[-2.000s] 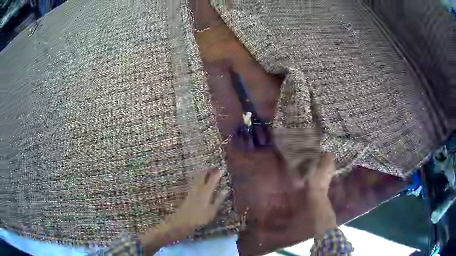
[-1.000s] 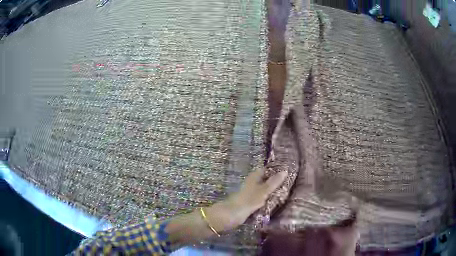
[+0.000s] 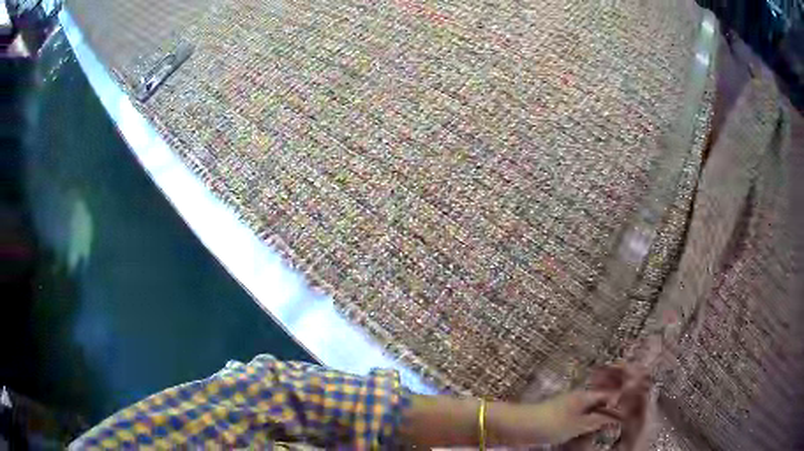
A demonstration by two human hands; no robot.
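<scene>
The nubby brown-beige fabric ply (image 3: 423, 176) covers most of the head view. A pale translucent strip (image 3: 636, 238) lies along its right side, near the cut end. Beyond that edge, loose fabric of the same cloth (image 3: 736, 308) lies in folds at the right. My left hand (image 3: 577, 416), with a yellow bangle and a checked sleeve, is at the bottom right, its fingers bent on a fold of the loose fabric by the near corner. The fingertips are blurred. My right hand cannot be made out.
A grey metal clamp (image 3: 164, 72) sits on the fabric near the table edge at the upper left. White underlay paper (image 3: 229, 251) shows along the fringed fabric edge. Dark green floor (image 3: 141, 264) lies beyond the table at the left. A faint red line shows on the fabric at the top.
The view has swung left, bringing the clamp and floor into sight. The shears and my right hand, seen two seconds ago, no longer show. My left hand stays by the fold, now lower right.
</scene>
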